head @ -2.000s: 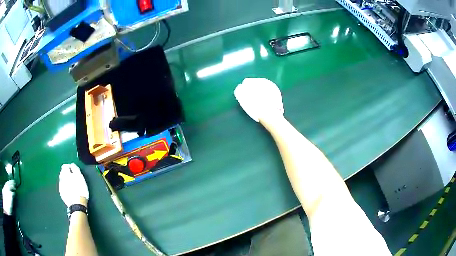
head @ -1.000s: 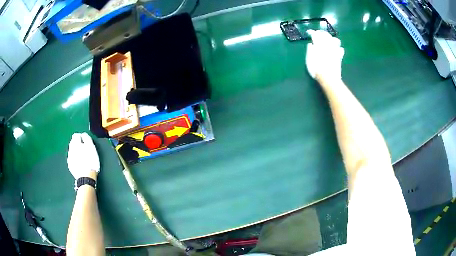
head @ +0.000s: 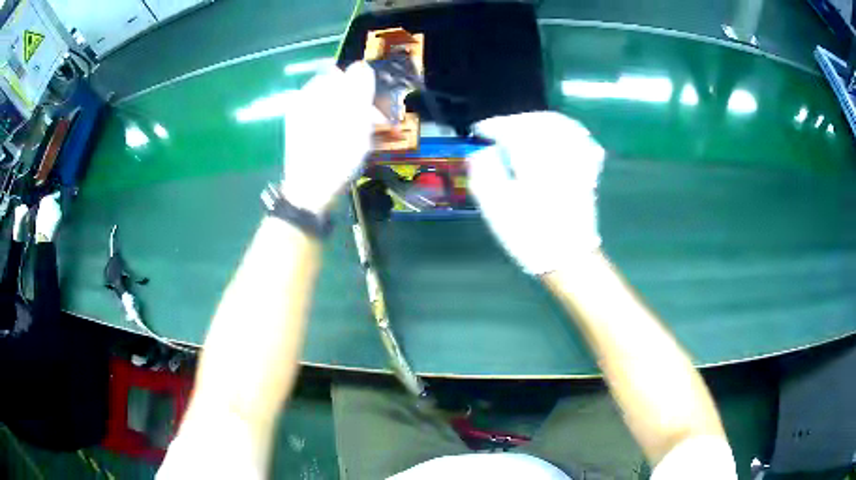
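The orange-brown fixture (head: 404,136) lies at the top, left of centre, beside the matte black pad (head: 488,56). A blurred dark and shiny part, possibly a phone frame (head: 398,80), is over the fixture. My gloved left hand (head: 328,131) is at the fixture's left side, its fingertips by this part; whether it grips it is unclear. My gloved right hand (head: 542,187) is blurred, right of the press base (head: 434,187), fingers curled. Its hold cannot be told. The red button is partly visible and blurred.
The green belt (head: 657,244) spans the view. A mottled hose (head: 373,281) runs from the base toward my lap. A small dark air gun (head: 116,272) with a pale hose lies at left. Another person's gloved hands (head: 45,216) are at the far left.
The view has shifted, so the fixture sits nearer the centre. My left hand has risen to the fixture. My right hand has come back from the phone frame on the belt, which is not seen there now.
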